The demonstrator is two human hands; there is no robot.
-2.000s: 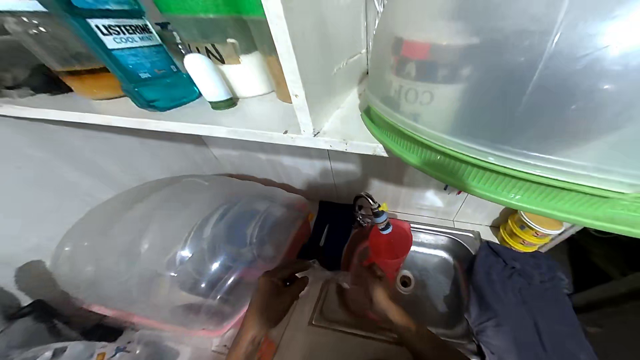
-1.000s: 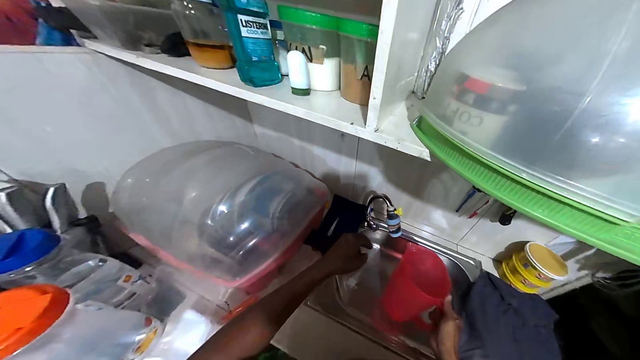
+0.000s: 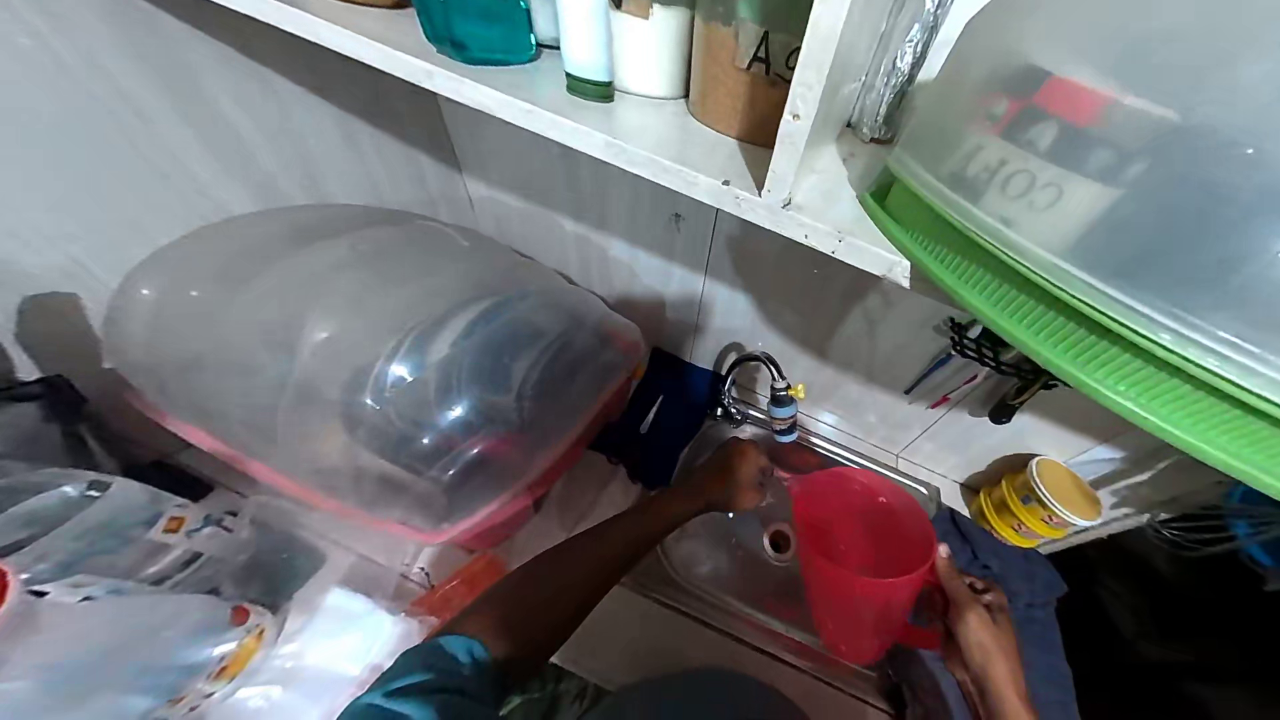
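Note:
A red plastic pitcher [image 3: 865,560] is tilted over the right part of the steel sink [image 3: 735,570]. My right hand [image 3: 975,620] holds it by the handle on its right side. My left hand [image 3: 738,474] is closed in a fist over the sink's left side, just left of the pitcher's spout and below the faucet [image 3: 765,375]; whether something small is inside the fist cannot be told. The drain hole [image 3: 778,542] shows between my forearm and the pitcher.
A domed clear cover [image 3: 330,330] on a pink base stands left of the sink, beside a dark blue cloth [image 3: 665,410]. A dark cloth [image 3: 1030,610] hangs at the sink's right edge, near yellow tubs [image 3: 1040,500]. A white shelf [image 3: 640,140] and a green rack [image 3: 1080,345] overhang.
The pitcher was under the faucet two seconds ago and is now lower and to the right, held by my right hand. My left hand has come over the sink.

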